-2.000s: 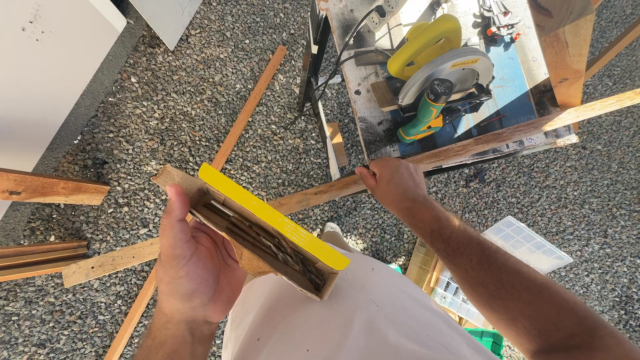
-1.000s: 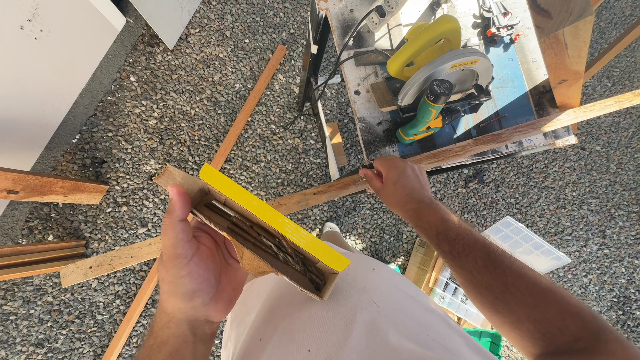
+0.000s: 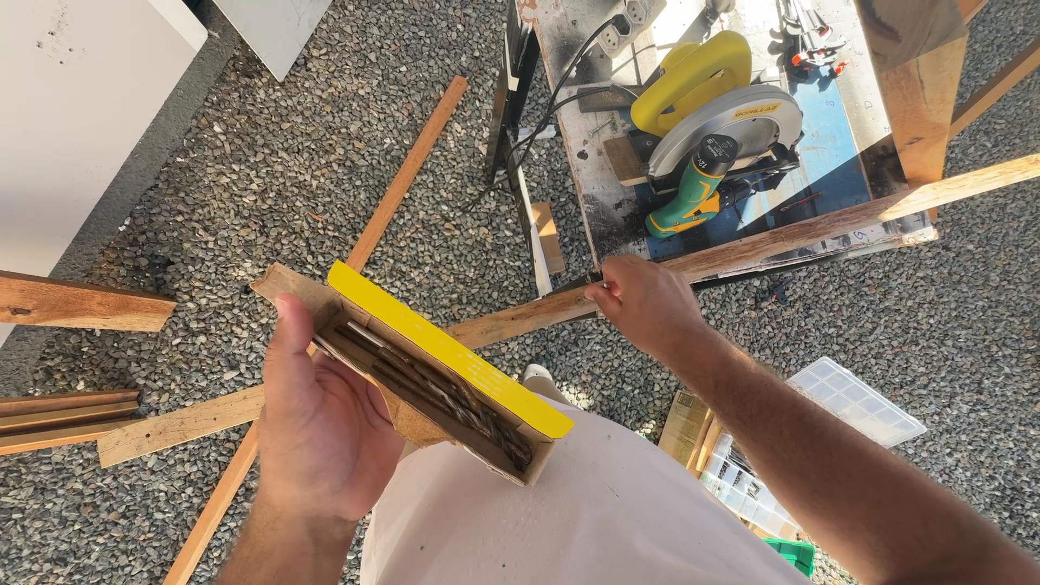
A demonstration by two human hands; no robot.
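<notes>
My left hand holds an open cardboard box with a yellow flap. Several drill bits lie lengthwise inside it. My right hand is closed at the near edge of a long wooden board, by the corner of the worktable; a small dark thing shows at its fingertips, too hidden to name. Beyond that hand, a green and yellow cordless drill rests on the table against a yellow circular saw.
A power strip with cables and several clamps are on the table. Wooden strips lie over the gravel. At the lower right are a clear plastic organizer and a green container. White panels stand at the left.
</notes>
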